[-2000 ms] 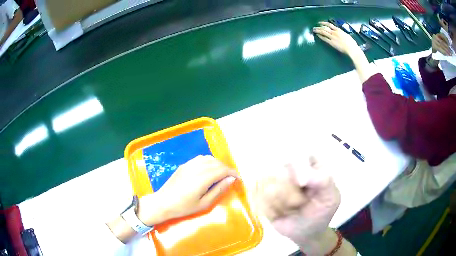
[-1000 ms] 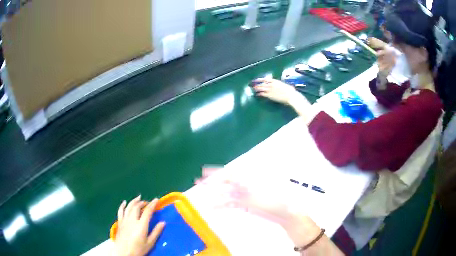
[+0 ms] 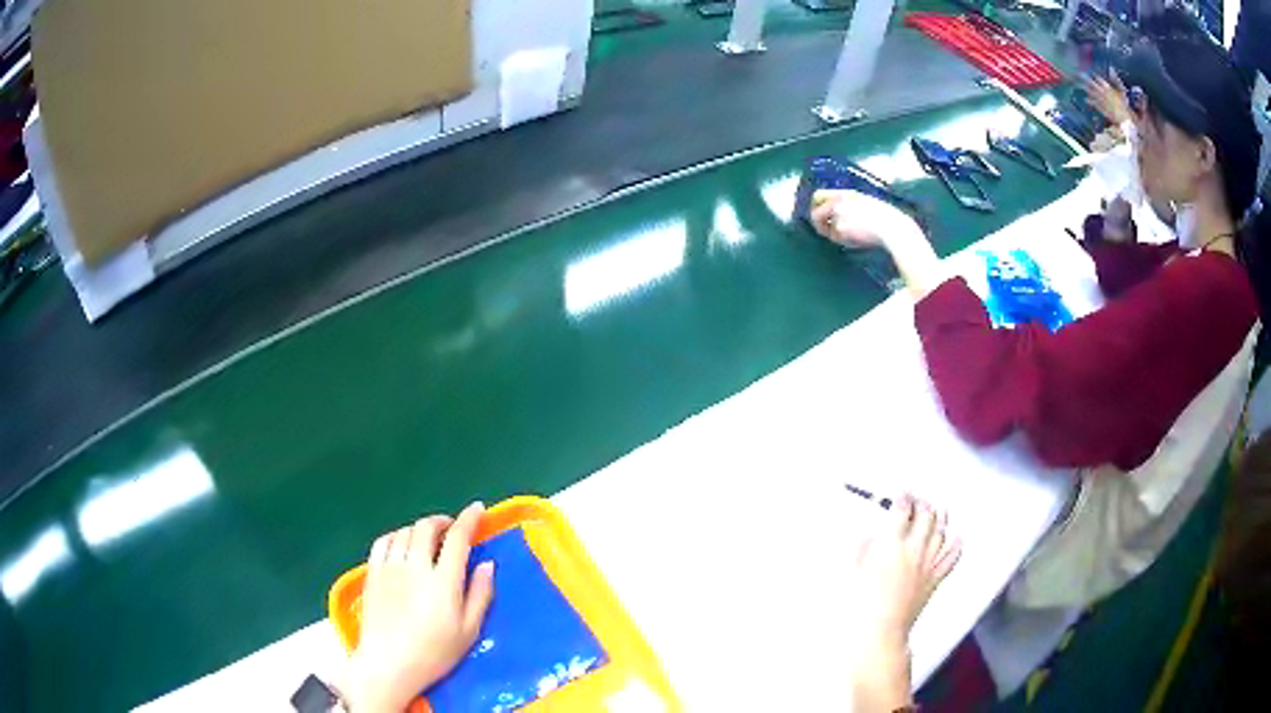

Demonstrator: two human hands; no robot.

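Observation:
The orange tray (image 3: 574,550) lies at the lower middle, its near part cut off by the picture's edge. A shiny blue sheet (image 3: 523,620) with whitish specks lies in it. My left hand (image 3: 425,599) rests flat over the tray's left part and the sheet's edge, fingers a little apart, holding nothing visible. The slim dark pen-shaped tool (image 3: 866,495) lies on the white bench cover to the right. My right hand (image 3: 913,564) is at the tool, its fingers covering the near end; whether they grip it is not clear.
The white bench cover (image 3: 739,488) borders the green belt (image 3: 418,376). At right a person in a dark red top (image 3: 1087,376) reaches to a black phone frame (image 3: 843,181). More frames (image 3: 955,174), blue film (image 3: 1022,290) and a red ribbed tray (image 3: 983,49) lie beyond.
My right hand has moved right from beside the orange tray to the pen-shaped tool. My left hand stays at the tray. The other person's hand has moved onto a phone frame.

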